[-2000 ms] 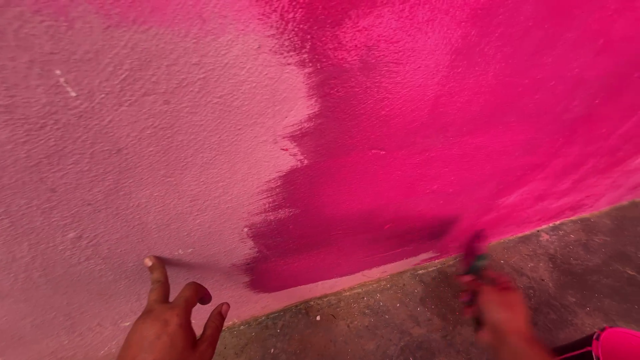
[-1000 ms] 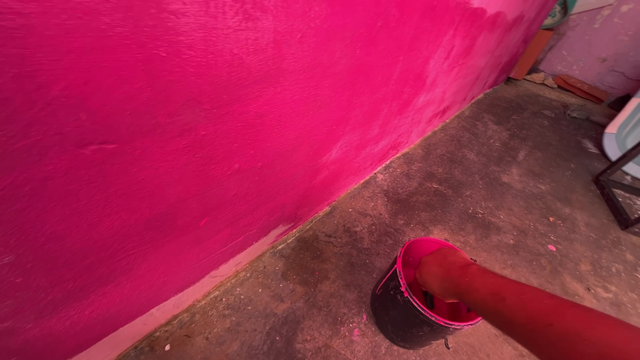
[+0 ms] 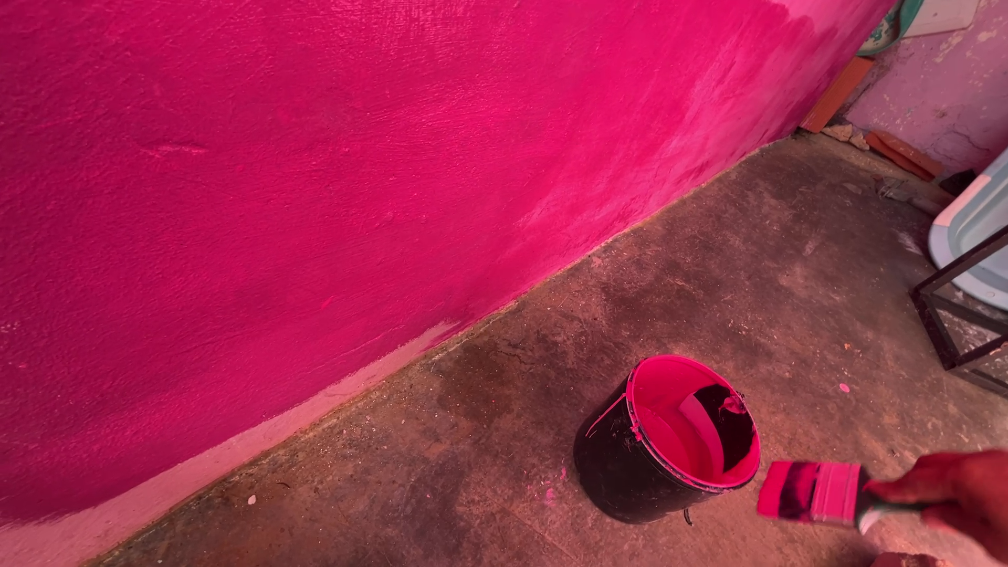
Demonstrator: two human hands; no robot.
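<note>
At the lower right, my right hand (image 3: pixel 957 496) is shut on the handle of a paintbrush (image 3: pixel 819 492) whose wide bristles are coated in bright pink and point left. The brush is outside a black bucket (image 3: pixel 630 472), just right of its rim. Pink paint lies inside the bucket and streaks its rim and side. Beyond stands a wall (image 3: pixel 354 197) covered in bright pink, with a paler pink strip (image 3: pixel 260 437) along its foot at the left. My left hand is not in view.
The bucket stands on a stained concrete floor (image 3: pixel 693 276). At the right are a dark metal frame (image 3: pixel 941 327) and a pale blue plastic tub (image 3: pixel 965 244). Reddish brick pieces (image 3: pixel 902 153) lie by the far corner, with one leaning block (image 3: pixel 839 94) against the wall.
My right hand was inside the bucket one second ago and is now outside it at the right, with the brush. My left hand, seen two seconds ago, has left view. The view has swung right.
</note>
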